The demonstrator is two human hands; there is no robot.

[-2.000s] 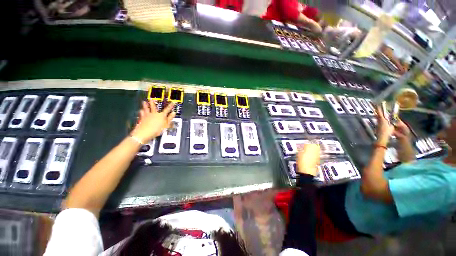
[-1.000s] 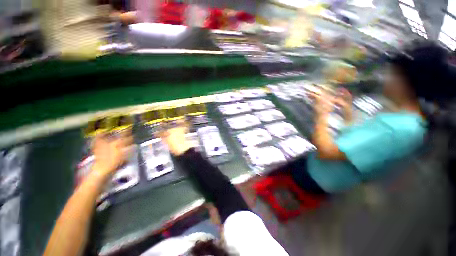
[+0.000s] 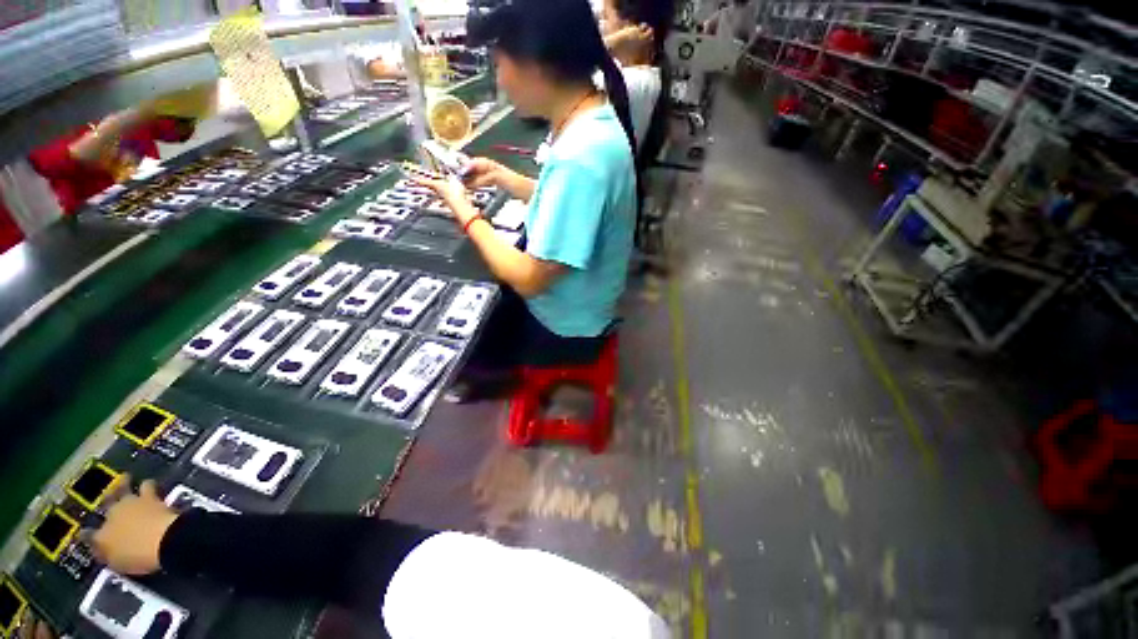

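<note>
My right hand (image 3: 135, 531), in a black sleeve, is low at the left, over the near tray. Its fingertips are beside a yellow-edged screen module (image 3: 95, 484); whether they grip anything is unclear. Other yellow-edged screens with dark key boards (image 3: 146, 426) lie in the tray's far row. White phone housings (image 3: 250, 459) with a dark oval lie in the near row, one partly hidden by my hand and sleeve. Only a few fingertips of my left hand (image 3: 38, 629) show at the bottom left corner, cut off by the edge.
A second tray of white housings (image 3: 308, 351) lies beyond. A person in a teal shirt (image 3: 584, 187) sits on a red stool (image 3: 564, 397), handling a part. A green conveyor (image 3: 137, 312) runs along the left. An aisle, trolley (image 3: 961, 268) and shelves are right.
The view has swung to the right, so the near tray has moved to the lower left corner. My right hand has come off the housings towards the screen row. My left hand is now almost out of view.
</note>
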